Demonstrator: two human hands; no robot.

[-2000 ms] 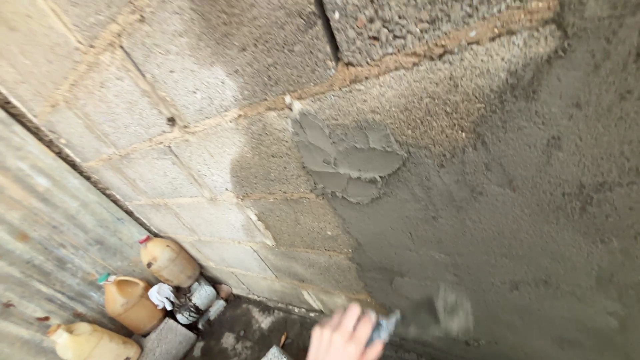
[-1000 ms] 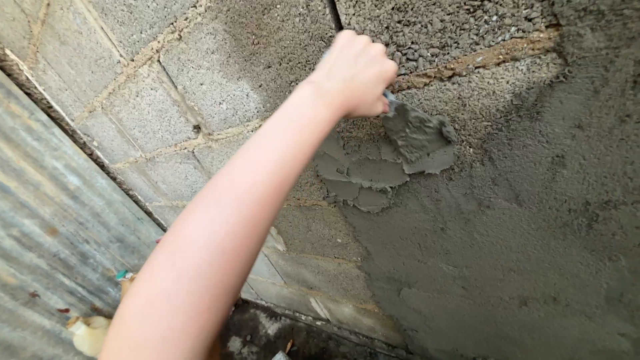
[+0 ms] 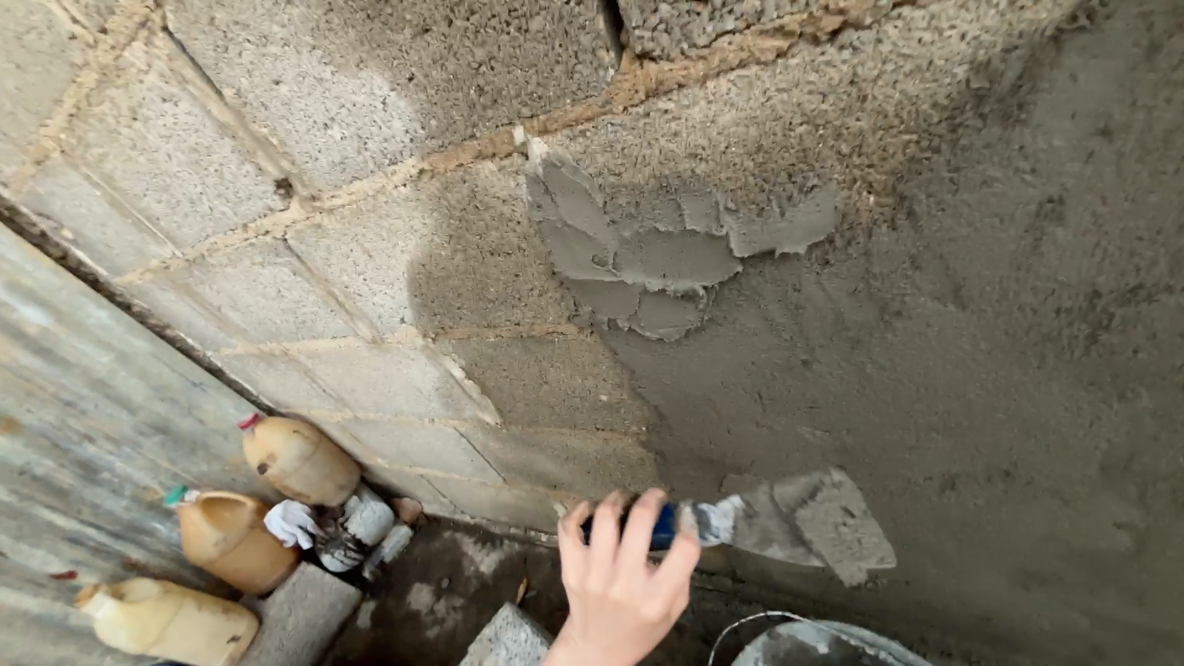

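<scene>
My left hand (image 3: 624, 573), low in the middle of the view, grips the blue handle (image 3: 653, 527) of a putty knife. Its broad blade (image 3: 823, 523) points right and is coated with grey mortar. Above it, a patch of fresh mortar (image 3: 661, 259) with ragged ridges sticks to the concrete block wall (image 3: 499, 250), beside a smoother plastered area (image 3: 971, 370). The rim of a bucket (image 3: 832, 631) with a wire handle shows below the blade; its contents are mostly cut off. My right hand is out of view.
Corrugated metal sheeting (image 3: 83, 435) meets the block wall at the left. Several stained plastic jugs (image 3: 301, 460) stand or lie at its foot, near a loose concrete block (image 3: 301, 612) and a crumpled white cloth (image 3: 290, 524). Another block piece (image 3: 507, 638) sits at the bottom edge.
My left hand has moved down from the wall with the putty knife. The fresh mortar patch now reaches farther right than two seconds ago.
</scene>
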